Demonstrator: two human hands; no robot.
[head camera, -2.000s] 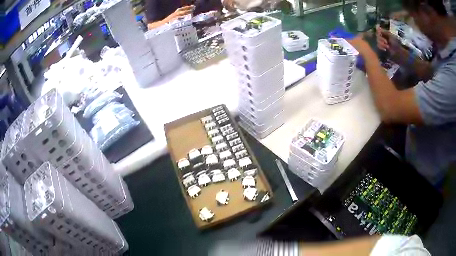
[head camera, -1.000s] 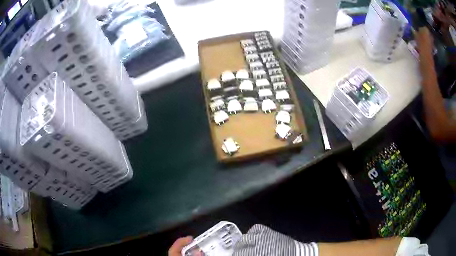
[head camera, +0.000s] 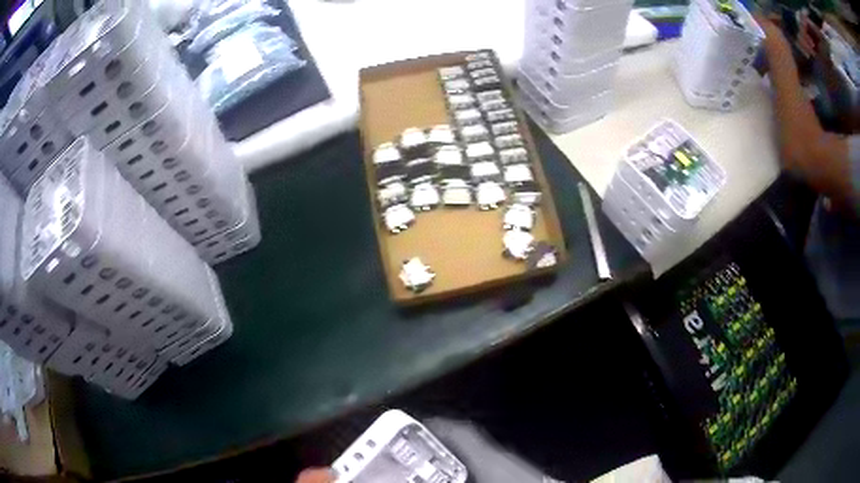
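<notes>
A white plastic housing (head camera: 401, 455) is at the bottom edge, partly cut off, its open side with inner ribs and slots showing. A bare fingertip of my left hand (head camera: 317, 475) is at its lower left edge; the rest of that hand is out of view. My right hand (head camera: 486, 455), in a pale glove, is blurred at the housing's right side; its fingers cannot be made out. A shallow cardboard tray (head camera: 471, 281) lies on the dark green bench. It holds small white-and-black modules (head camera: 415, 274), in rows on the right and scattered lower down.
White housing stacks (head camera: 123, 245) stand at left. A shorter stack with a circuit board (head camera: 681, 168) on top stands at right, beside a metal strip (head camera: 594, 231). A black bin (head camera: 684, 377) holds green-yellow boards. Another person's arm (head camera: 802, 141) is at upper right.
The view has tilted down, and the housing and hands have come into view. One loose module from the tray's lower part is gone. Since one second ago, my right glove has blurred and sits lower behind the housing.
</notes>
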